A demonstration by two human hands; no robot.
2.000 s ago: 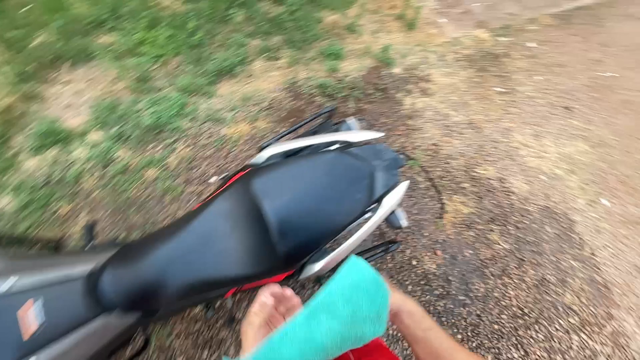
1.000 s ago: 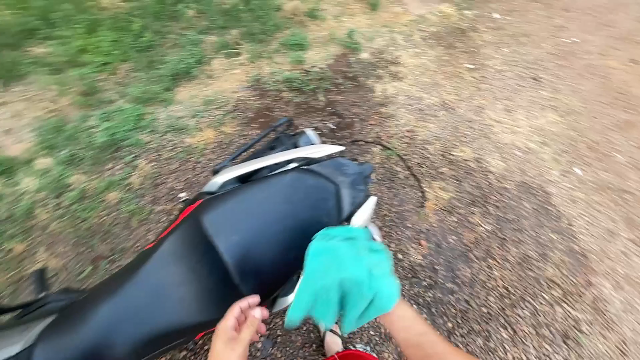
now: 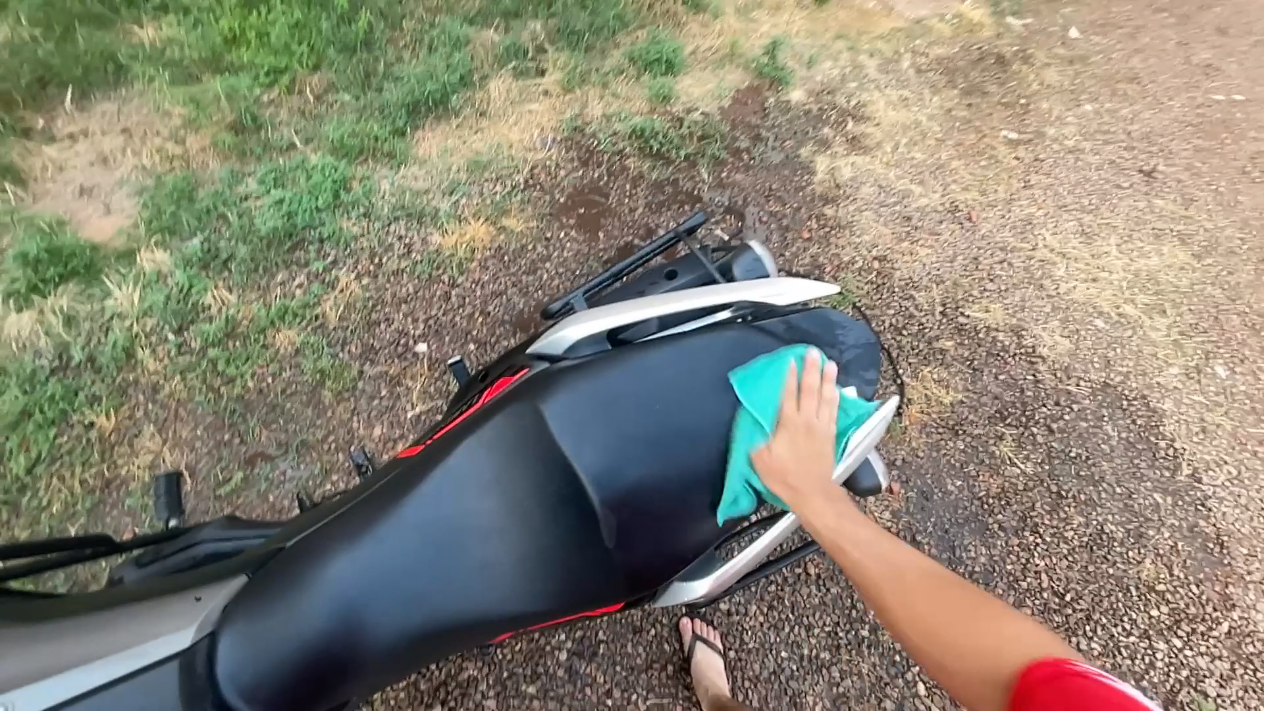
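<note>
My right hand presses a teal cloth flat against the rear of a black motorcycle seat, its fingers pointing toward the tail. The cloth spreads on both sides of the hand, and one edge touches the near silver grab rail. Along the seat's far side runs the other silver grab rail. The black tail panel lies just beyond the cloth and looks wet. My left hand is out of view.
A foot in a flip-flop stands on the gravel below the near rail. A black footpeg sticks out at the left. Grass grows beyond the motorcycle. The silver-grey tank fills the lower left corner.
The teal cloth, held up above the near side of the motorcycle before, now lies on the rear of the seat under my right hand. My left hand has left the view.
</note>
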